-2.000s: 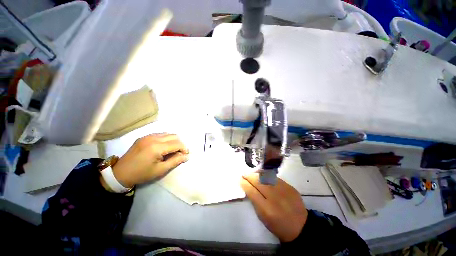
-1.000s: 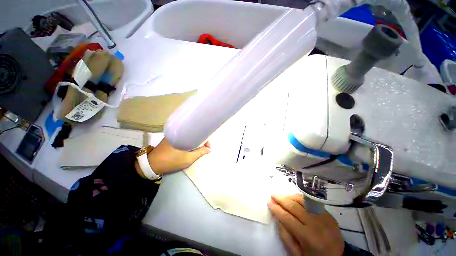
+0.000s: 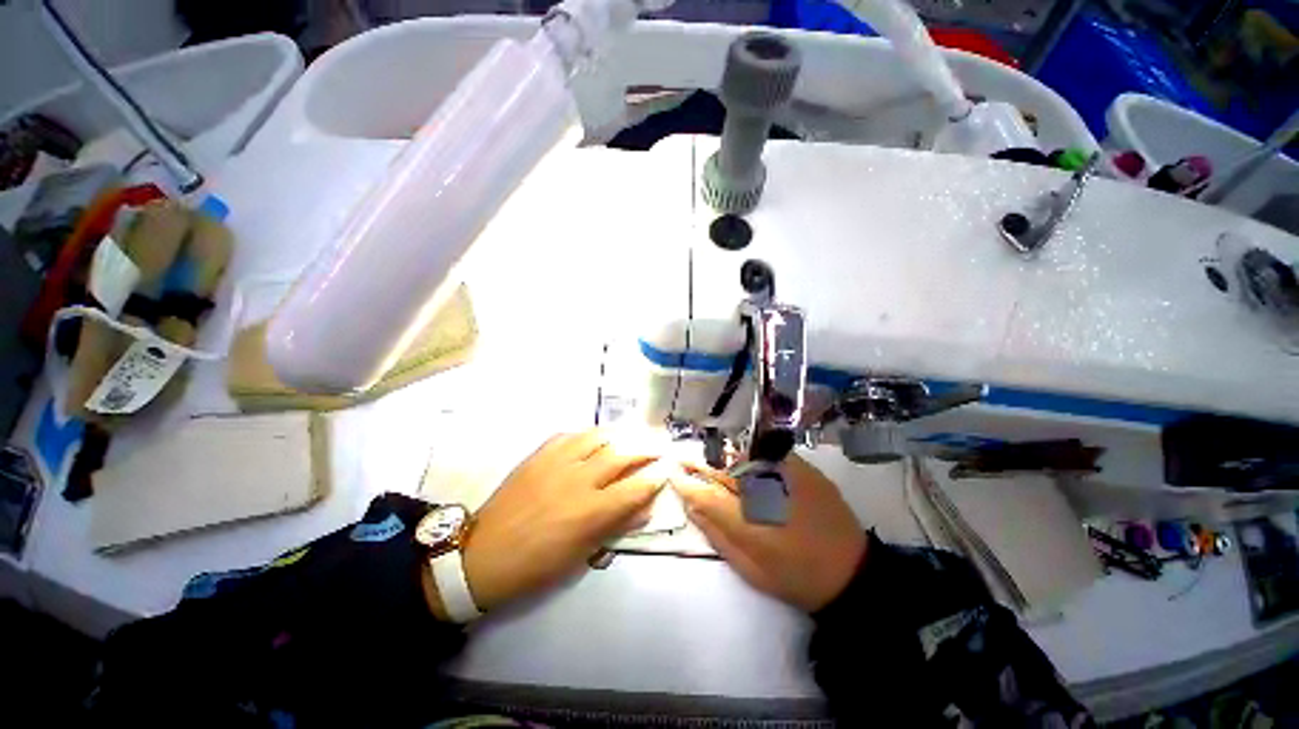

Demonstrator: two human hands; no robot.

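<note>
A cream fabric panel lies at the needle, mostly hidden under my hands; its front edge shows between them. My left hand holds it down from the left, fingers pointing at the presser foot. My right hand holds it from the right, partly behind the shiny lever guard. The fingertips of both hands nearly meet in front of the needle area of the white sewing machine. Glare and fingers hide the needle and the seam.
A pale stack lies left, a khaki stack behind it, partly under the lamp tube. A labelled bundle is far left. Folded pale pieces and small bobbins lie right. A white trough edges the back.
Both hands have come together at the needle; the panel, spread wide between them before, is now mostly covered. The view swung left, then back right.
</note>
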